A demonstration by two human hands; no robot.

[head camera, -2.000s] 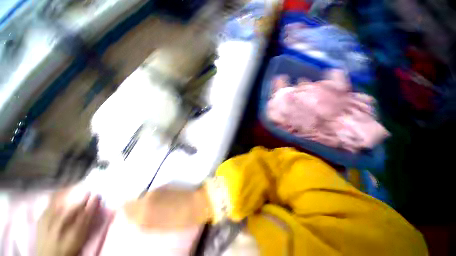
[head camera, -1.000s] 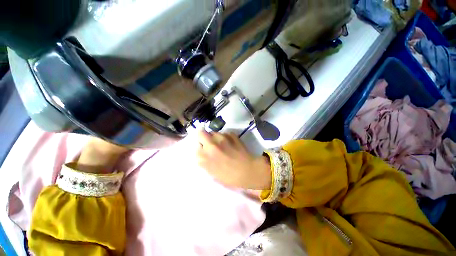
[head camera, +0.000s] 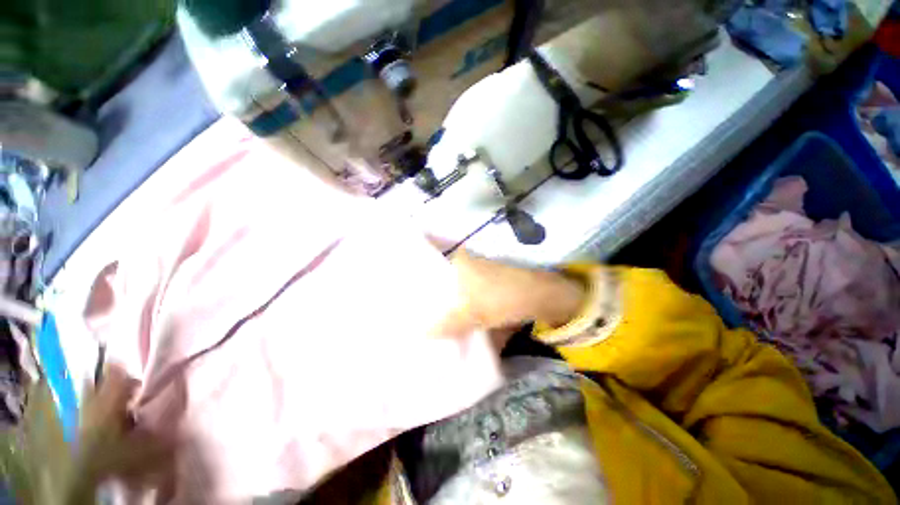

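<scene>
The pale pink fabric piece (head camera: 306, 345) is spread across the machine table and the wearer's lap, with a long slanting crease. My right hand (head camera: 498, 291) holds the cloth near its right edge, in front of the needle area; its fingertips are blurred. My left hand (head camera: 123, 409) is a brown blur at the cloth's bunched left edge, at the lower left; its fingers cannot be made out. The sewing machine head (head camera: 434, 64) stands behind the cloth. The presser foot area (head camera: 375, 178) lies beyond the cloth's far edge, blurred.
Black-handled scissors (head camera: 582, 138) lie on the machine bed. A metal guide with a dark rounded end (head camera: 526, 226) is right of the needle area. A blue bin (head camera: 712, 237) with pink pieces (head camera: 809, 286) stands at the right. Light blue cloth (head camera: 765, 32) lies at the table's far end.
My left hand has moved left and down from beside the machine head. My right hand has moved slightly right, away from the needle. The cloth is spread wider; the machine appears farther off.
</scene>
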